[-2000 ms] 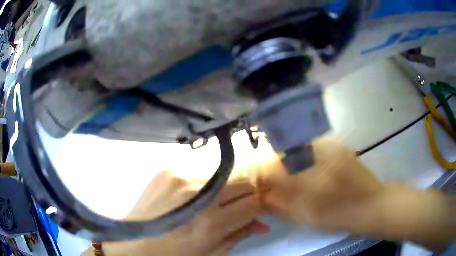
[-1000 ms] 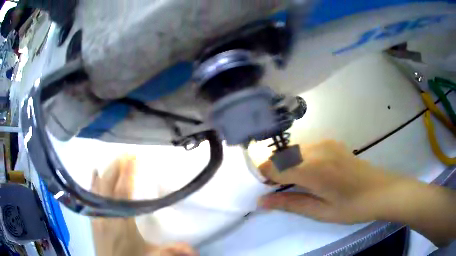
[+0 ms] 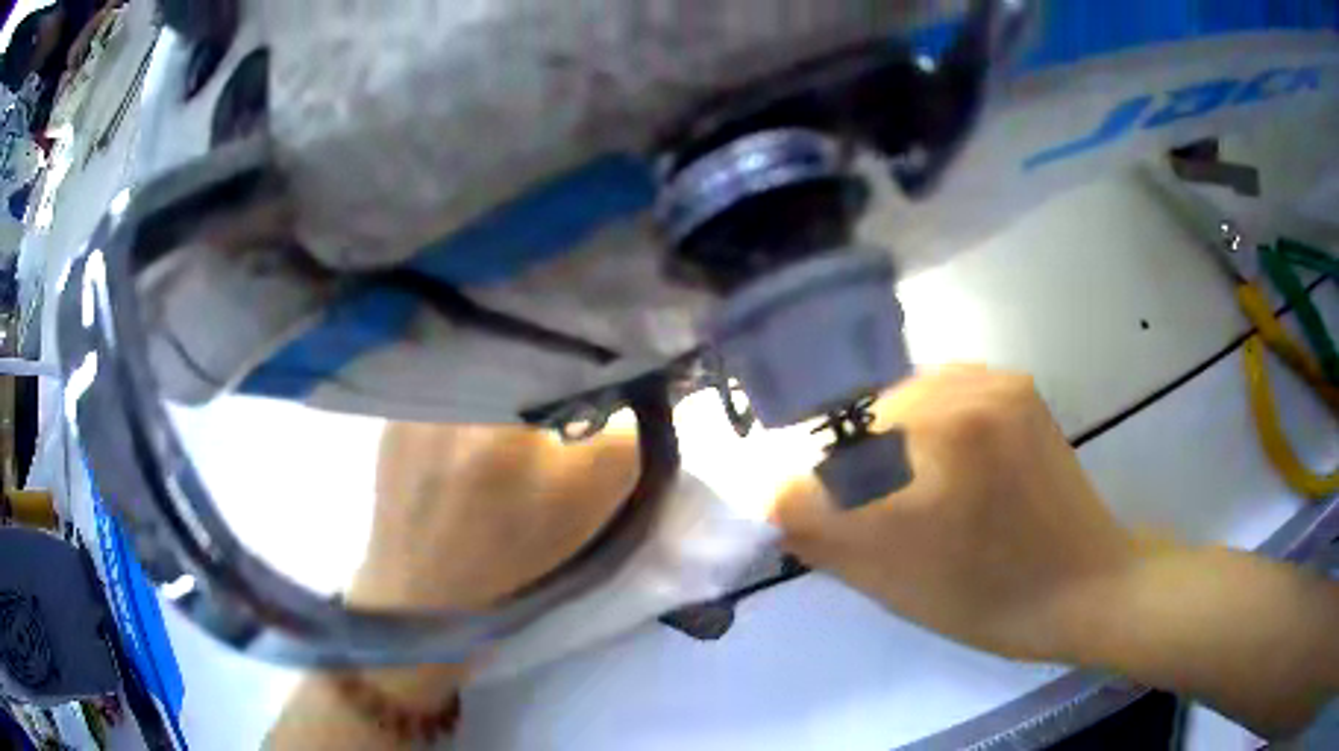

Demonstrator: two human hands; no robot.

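Note:
The sewing machine head point(image 3: 470, 132), white-grey with a blue stripe and "JACK" lettering, looms across the top. A white fabric piece point(image 3: 712, 536) lies under the bright lamp glow between my hands. My left hand point(image 3: 485, 506) lies flat left of the needle area, seen partly through the dark curved guard, its fingertips hidden by glare and the guard. My right hand point(image 3: 962, 514) is right of the needle area, fingers bent at the fabric's right edge, partly behind the grey knob. The needle and presser foot are hidden. Whether either hand grips the fabric is unclear.
Yellow-and-green-handled scissors point(image 3: 1266, 389) lie at the right. A grey vented box point(image 3: 52, 616) and a blue sticker point(image 3: 140, 602) are at the left. A printed ruler point(image 3: 1013, 722) runs along the table's front edge. The dark curved guard point(image 3: 367, 638) spans the left foreground.
My left hand has moved right and forward, towards the needle area, since one second ago. The white fabric between the hands has shifted. My right hand has stayed nearly in place.

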